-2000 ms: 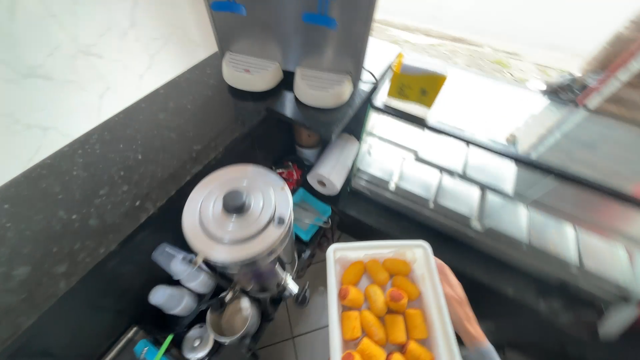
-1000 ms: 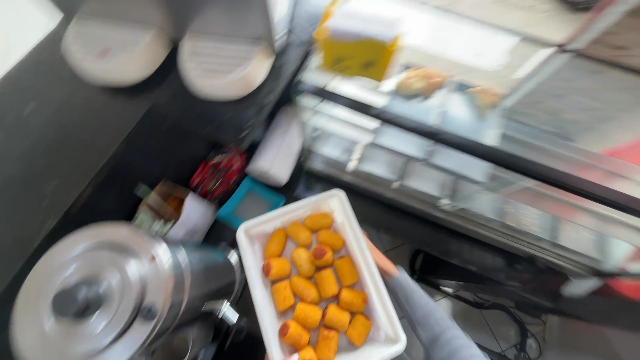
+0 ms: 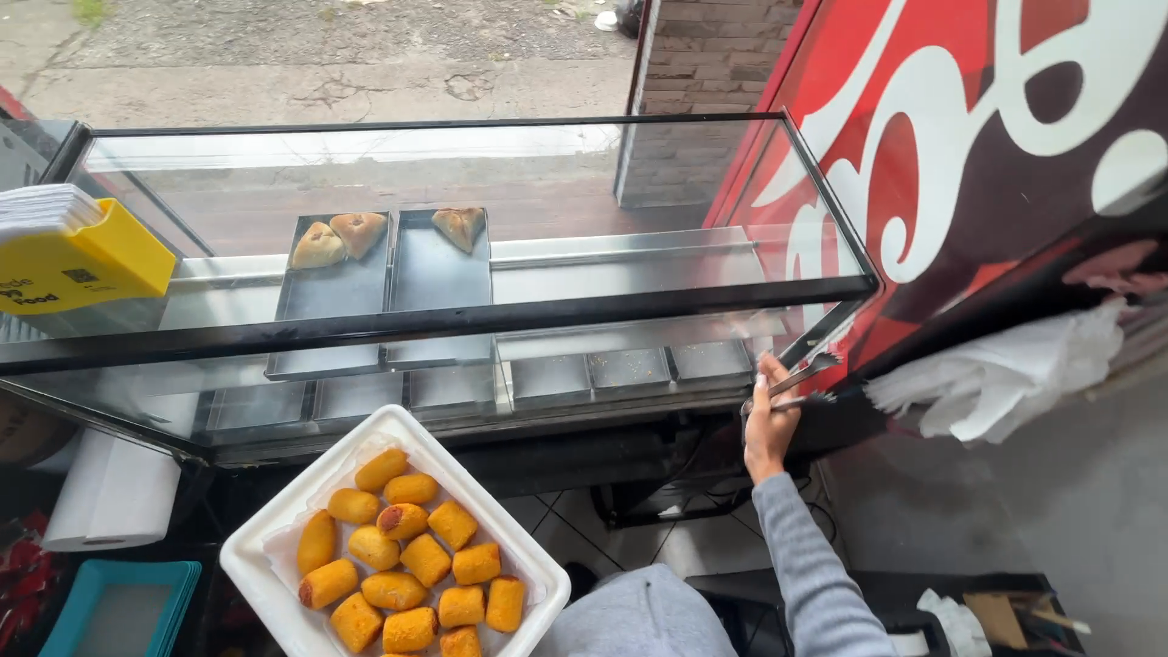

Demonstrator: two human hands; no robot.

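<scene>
My right hand (image 3: 769, 424) holds metal serving tongs (image 3: 803, 383) at the right end of a glass display case (image 3: 547, 310), the tongs' serrated tips apart with nothing between them. At the lower left is a white plastic tub (image 3: 543, 593) lined with paper and holding several orange fried snack rolls (image 3: 392, 590). My left hand is not visible; whether it supports the tub cannot be seen. Inside the case, two triangular pastries (image 3: 339, 239) lie on one metal tray (image 3: 333, 292), and one pastry (image 3: 459, 228) on the tray beside it.
More metal trays (image 3: 630, 368) line the case's lower shelf. A yellow napkin holder (image 3: 100, 265) stands at the left, above a paper towel roll (image 3: 114, 488) and teal trays (image 3: 123, 607). White plastic bags (image 3: 1004, 365) hang at the right, near a red panel (image 3: 912, 137).
The view has swung right to the display case. My right hand, earlier seen beside the tub, is now away from it with tongs in it.
</scene>
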